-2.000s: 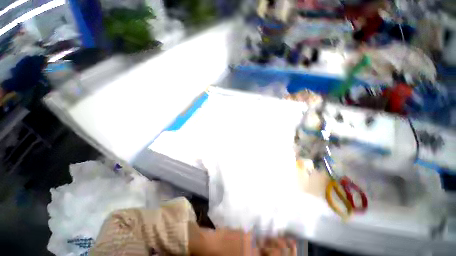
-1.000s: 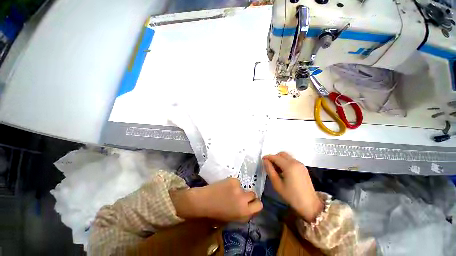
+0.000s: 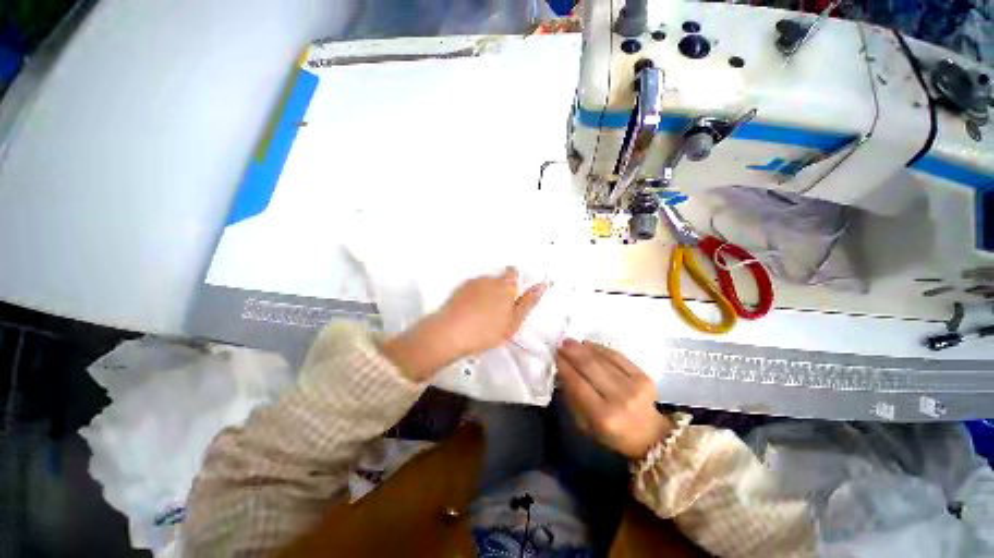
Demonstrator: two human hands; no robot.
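A white eyelet fabric piece [image 3: 496, 368] lies over the front edge of the machine table [image 3: 294, 311], its far part blending into the bright white top. My left hand [image 3: 474, 318] rests on the cloth, thumb and fingers close together at a fold. My right hand [image 3: 608, 395] holds the right edge of the cloth with its fingertips. The presser foot and needle [image 3: 610, 204] of the sewing machine [image 3: 752, 98] stand beyond the hands, with no cloth seen under them. Whether the left fingers pinch the cloth is partly hidden.
Scissors with yellow and red handles [image 3: 722, 286] lie right of the needle. Greyish crumpled cloth [image 3: 779, 234] lies under the machine arm. White heaps hang below the table at left [image 3: 180, 425] and right [image 3: 888, 480]. A small dark tool [image 3: 948, 340] lies far right.
My left hand has moved up and forward onto the cloth. The cloth's near end is now drawn up and folded at the table edge. My right hand stays at its right edge.
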